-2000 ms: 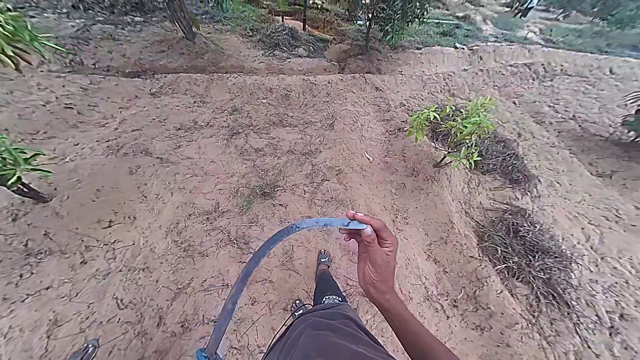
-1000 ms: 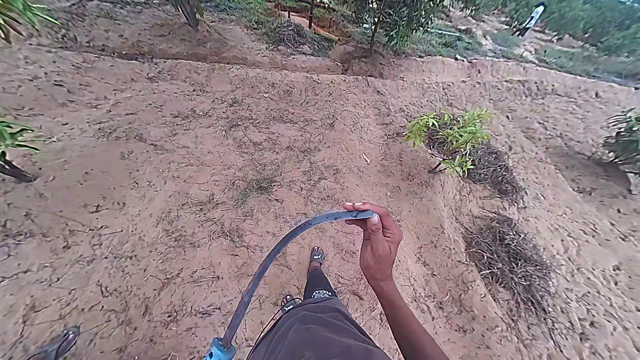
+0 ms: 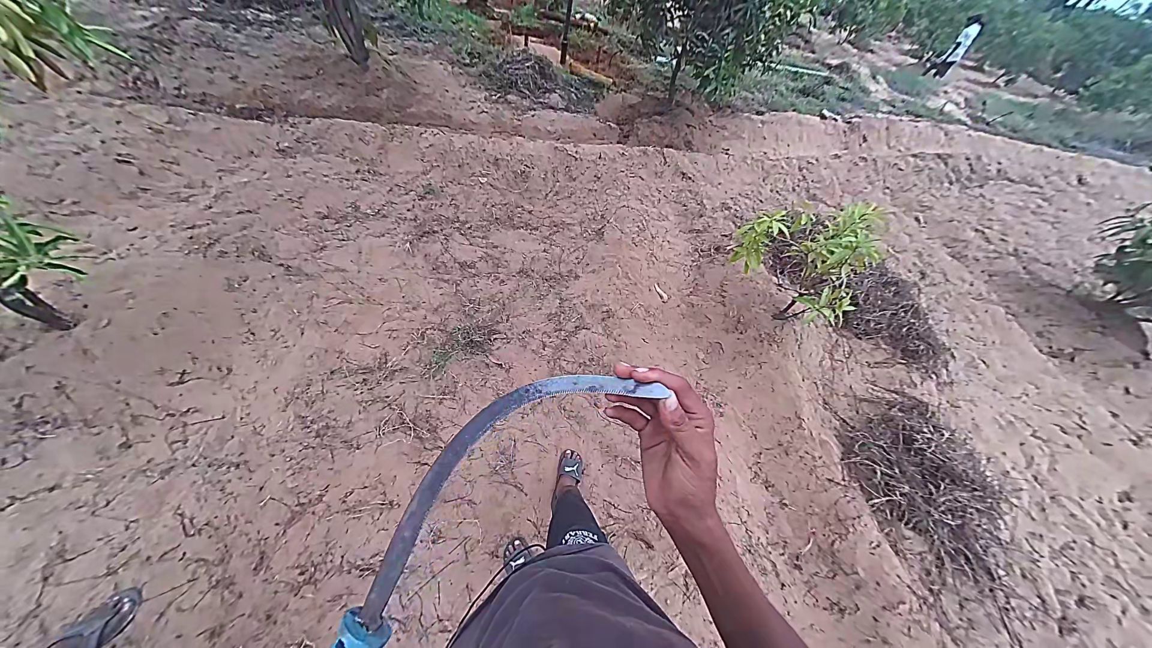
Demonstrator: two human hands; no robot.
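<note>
A curved sickle with a toothed metal blade (image 3: 423, 490) arches across the lower middle of the head view. Its blue handle (image 3: 363, 630) shows at the bottom edge, where the frame cuts it off. My right hand (image 3: 679, 441) pinches the blade's tip between thumb and fingers, with the palm turned partly up. The teeth lie along the inner side of the curve. My left hand is out of the frame. Below the blade are my sandalled feet (image 3: 569, 468) on sandy soil.
A small leafy sapling (image 3: 823, 256) grows at the right, beside heaps of dry grass (image 3: 927, 477). Another young plant (image 3: 31, 261) stands at the left edge. A low earth ridge (image 3: 540, 130) crosses ahead, trees behind it. A sandal (image 3: 103, 621) is at lower left; a person (image 3: 958, 47) is far off.
The view has shifted somewhat, bringing the distant person into sight. My right hand keeps its pinch on the blade's tip throughout.
</note>
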